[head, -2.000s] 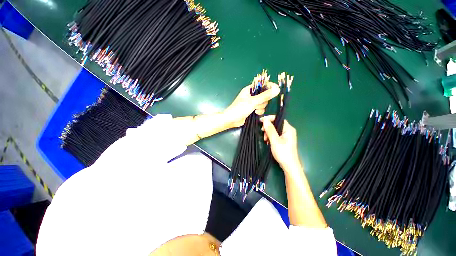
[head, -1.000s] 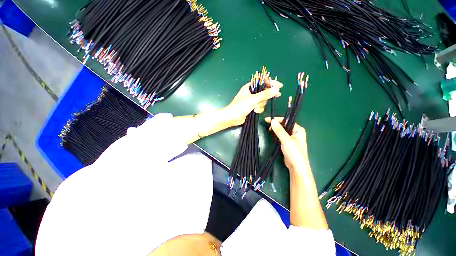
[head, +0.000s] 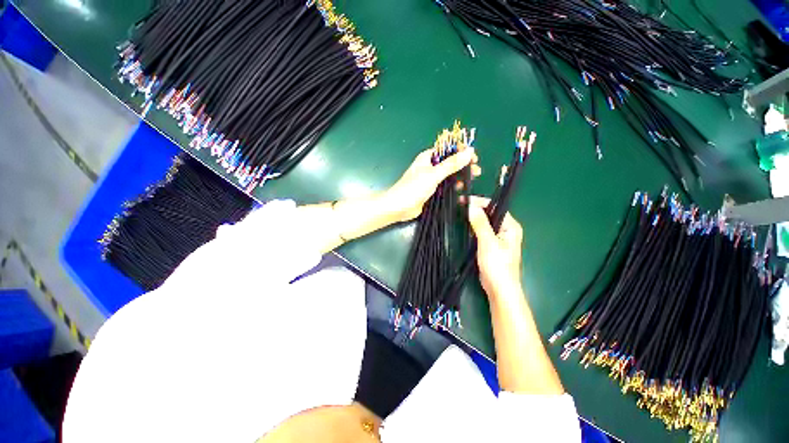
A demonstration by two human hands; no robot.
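Observation:
My left hand point(head: 430, 184) is closed around the upper part of a cable bundle point(head: 426, 255). Its brass-coloured ends point up past my fingers and its blue, white and red tips lie near the table's front edge. My right hand point(head: 497, 247), just to the right, holds a smaller group of black cables point(head: 510, 186), tilted, with coloured tips at the top. The lower parts of the two groups come close together, and I cannot tell each cable apart.
The left cable stack point(head: 259, 78) lies at upper left, the right cable stack point(head: 683, 298) at lower right. Loose long cables point(head: 606, 52) spread at the far side. A blue bin point(head: 99, 234) with more cables is below the table edge. A metal bar point(head: 757, 210) juts in at right.
Since two seconds ago, my right hand and its cables have moved slightly right, away from the left bundle's top. The tips at the top of the right group now look blue and red, not brass-coloured.

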